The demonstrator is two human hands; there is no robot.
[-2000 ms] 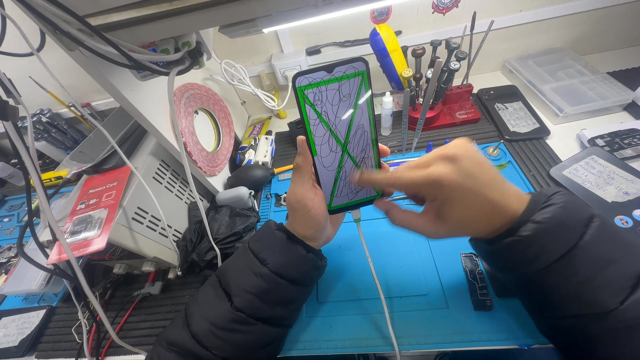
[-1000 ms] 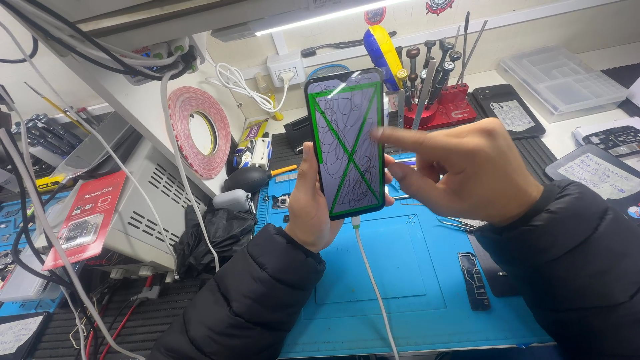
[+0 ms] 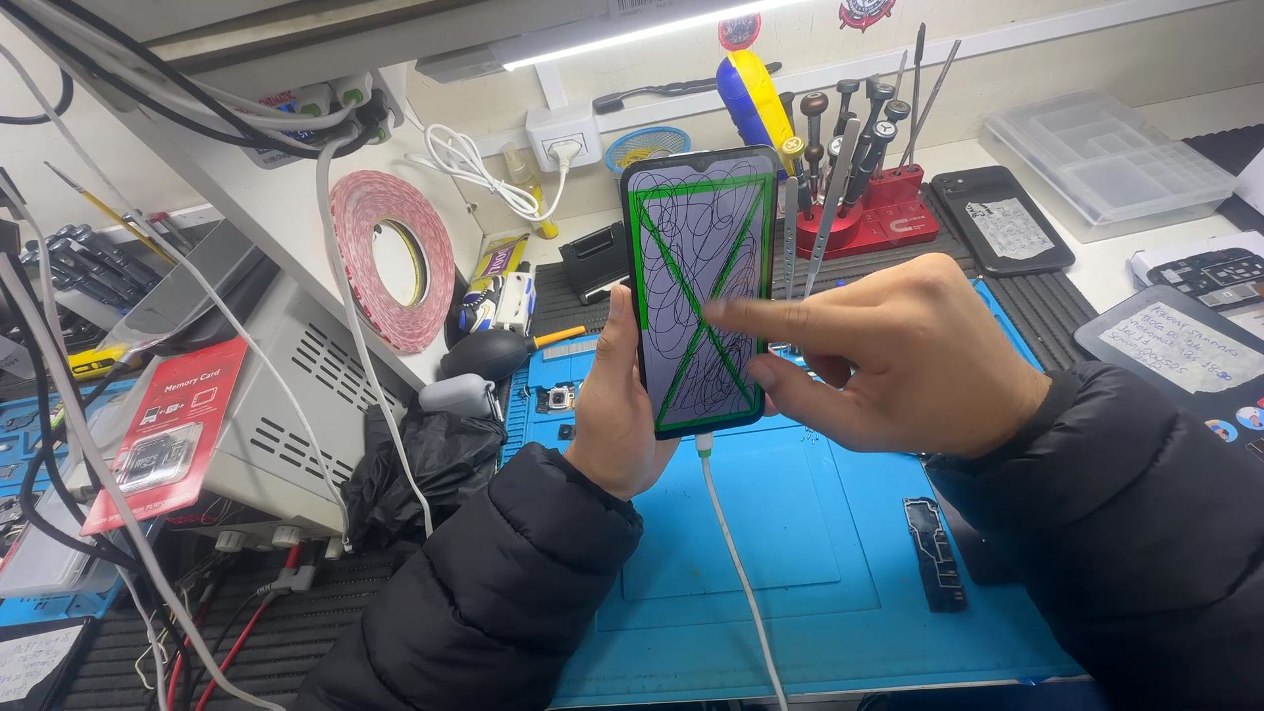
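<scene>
A smartphone [image 3: 703, 296] stands upright in my left hand [image 3: 622, 415], its screen facing me. On the screen are a green border, a green X and many thin dark scribbled lines. A white cable [image 3: 736, 543] is plugged into the phone's lower edge and runs down over the blue silicone mat [image 3: 731, 632]. My right hand [image 3: 879, 355] holds nothing; its extended index fingertip, slightly blurred, is at the middle of the screen, and the thumb is by the phone's right edge. A dark phone frame part [image 3: 932, 555] lies on the mat below my right hand.
Behind the phone, a red holder [image 3: 869, 217] carries screwdrivers and tweezers. A black phone [image 3: 1001, 219] and a clear compartment box [image 3: 1111, 163] lie at the right. Toward the left are a roll of red-and-white tape [image 3: 355, 262], a black air blower [image 3: 489, 353], a grey bench device [image 3: 286, 395] and hanging cables.
The right index finger has moved over the screen, from near its right edge one second ago to its middle. The left hand keeps hold of the phone. More scribbled lines show on the screen.
</scene>
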